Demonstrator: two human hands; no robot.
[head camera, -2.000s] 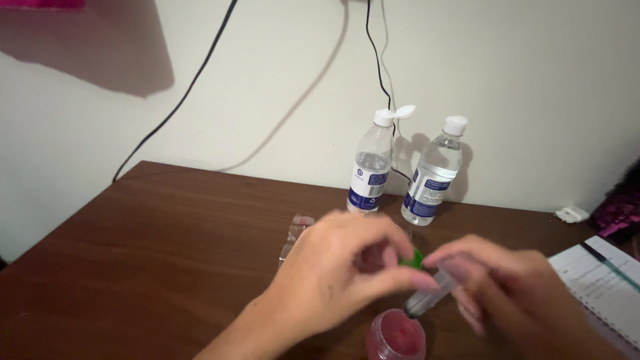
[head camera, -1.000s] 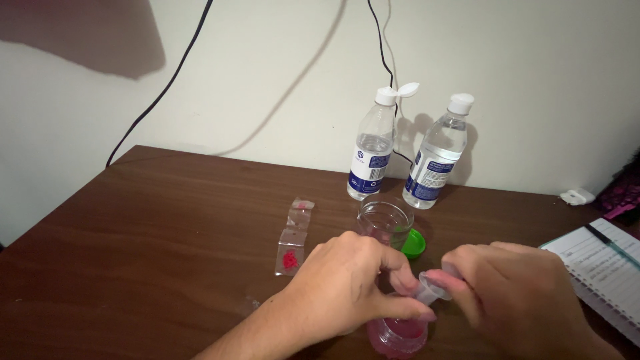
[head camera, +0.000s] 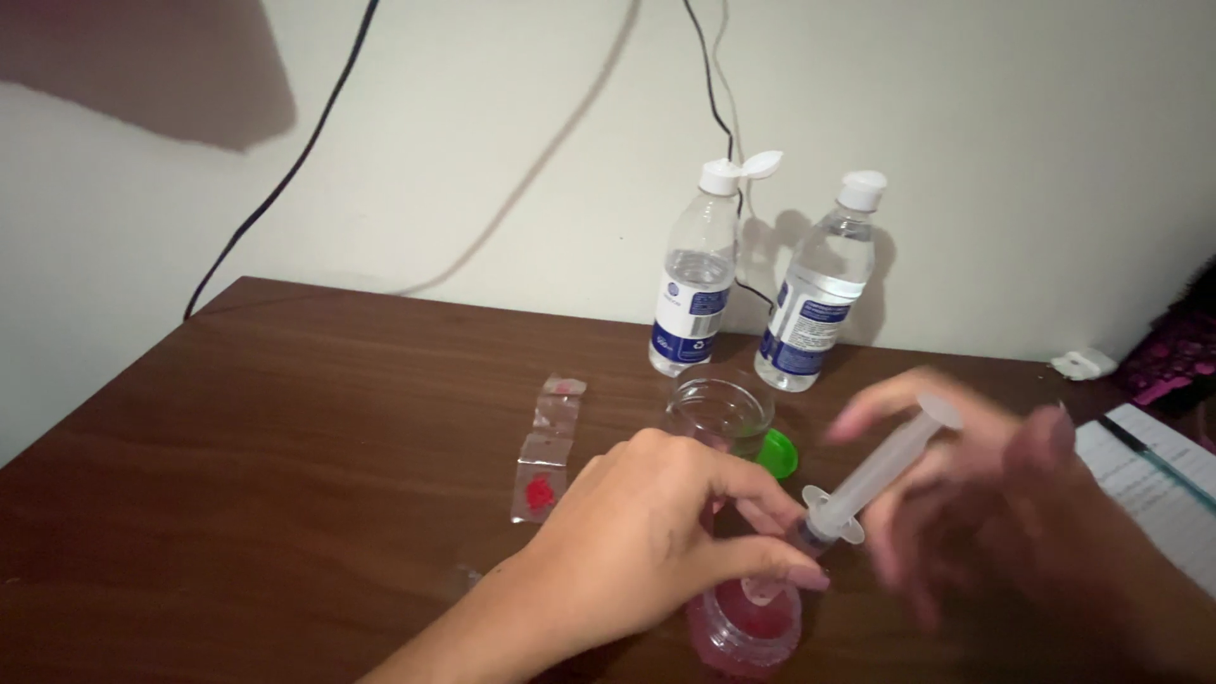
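Observation:
Between its thumb and fingers my left hand (head camera: 665, 522) holds a clear plastic syringe (head camera: 869, 475) by the barrel, tilted, with its plunger drawn far out. The syringe's lower end is hidden by the fingers, above a small clear jar of pink-red contents (head camera: 746, 632). Blurred, my right hand (head camera: 978, 494) is spread just right of the plunger, its fingers apart and holding nothing visible. Behind the left hand stand an empty-looking clear jar (head camera: 719, 408) and a green lid (head camera: 778, 454). A clear sachet with red material (head camera: 540, 489) lies left of them.
Two clear plastic bottles with white caps stand near the wall, the left one (head camera: 693, 285) with its flip cap up, the right one (head camera: 817, 294) with its cap down. A notebook (head camera: 1154, 475) with a pen (head camera: 1154, 456), a white plug (head camera: 1083, 364) and black cables (head camera: 285, 180) are around the wooden table (head camera: 285, 427).
The syringe's plunger now extends far out of the barrel. My right hand has come away from the syringe, and its fingers have spread.

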